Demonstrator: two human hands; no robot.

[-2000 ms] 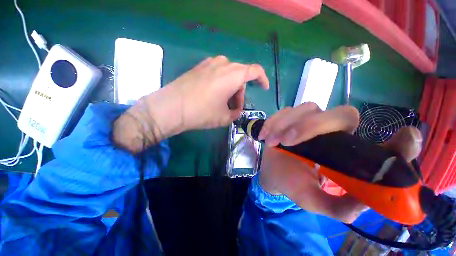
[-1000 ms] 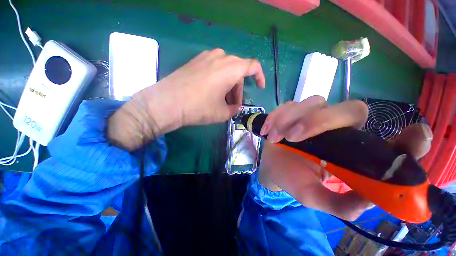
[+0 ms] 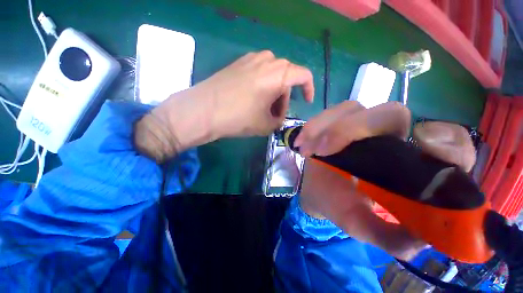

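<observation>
The power bank inner assembly [image 3: 283, 169], a white frame with a silvery area, lies on the green bench near its front edge. My right hand [image 3: 358, 166] is closed around the black and orange electric screwdriver [image 3: 413, 177]. The screwdriver's yellow-ringed tip is at the far end of the assembly. My left hand [image 3: 244, 94] is at the assembly's far left corner, with its fingertips down there and one finger raised and curled. Whether the left fingers grip the frame or something small cannot be made out. The screw point is hidden.
A white power bank with round black display [image 3: 71, 91] and cables lies at far left. A white shell [image 3: 164, 63] lies beside it. A thin dark rod [image 3: 327, 68], a white tray or shell [image 3: 373, 86], a hammer [image 3: 411, 62] and a partly hidden fan stand right. Red trays [image 3: 453, 46] line the back.
The view has shifted slightly, so the bench things sit a little higher and to the right. The screwdriver stays at the assembly's far end, and both hands keep nearly the same pose.
</observation>
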